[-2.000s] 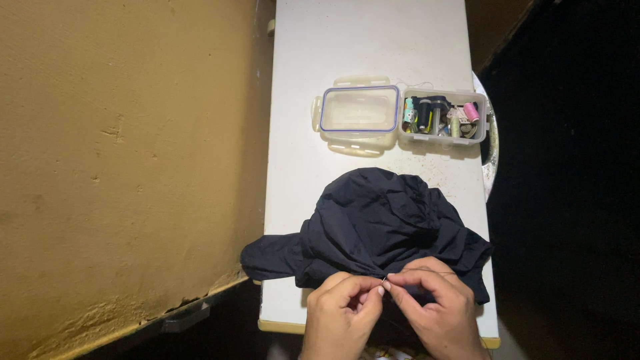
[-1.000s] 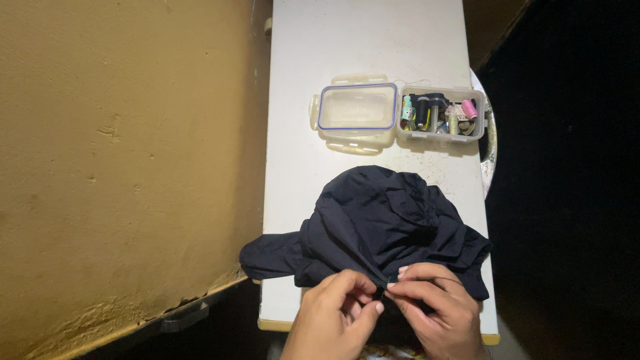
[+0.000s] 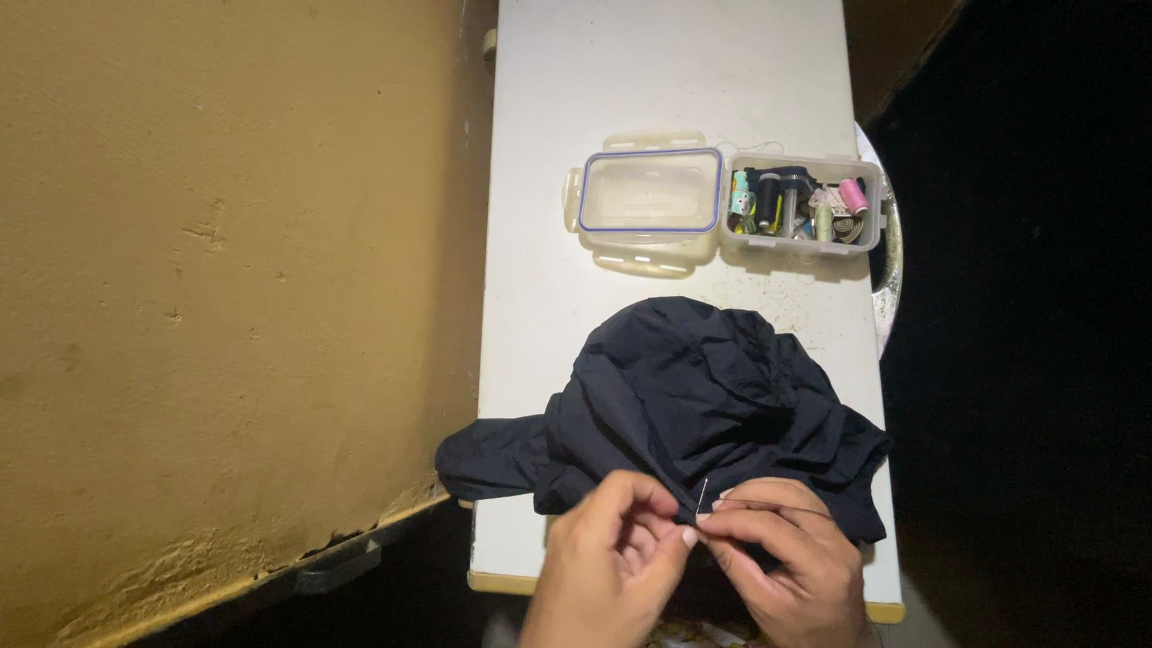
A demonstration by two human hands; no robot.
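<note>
A dark navy fabric garment (image 3: 684,387) lies bunched over the near part of the white table. At its near edge my left hand (image 3: 621,549) has thumb and index finger bent close to the fabric, their tips slightly apart. Beside it, my right hand (image 3: 783,549) pinches the garment's edge. A thin sewing needle (image 3: 703,495) stands up at the fabric between my hands, its lower end by my right fingertips. Dark thread (image 3: 774,507) runs across my right fingers. Whether my left fingers also touch the cloth is hard to tell.
On the white table (image 3: 576,342), farther back, sit a clear plastic lid (image 3: 652,236) with a blue seal and a plastic box (image 3: 801,247) of thread spools and sewing supplies. A yellow wall (image 3: 270,270) borders the left side. A round white rim (image 3: 891,270) shows at the right.
The needle now stands visibly upright between my hands. My left thumb and index finger, close together at the fabric two seconds ago, are now farther apart. The garment and boxes have stayed put.
</note>
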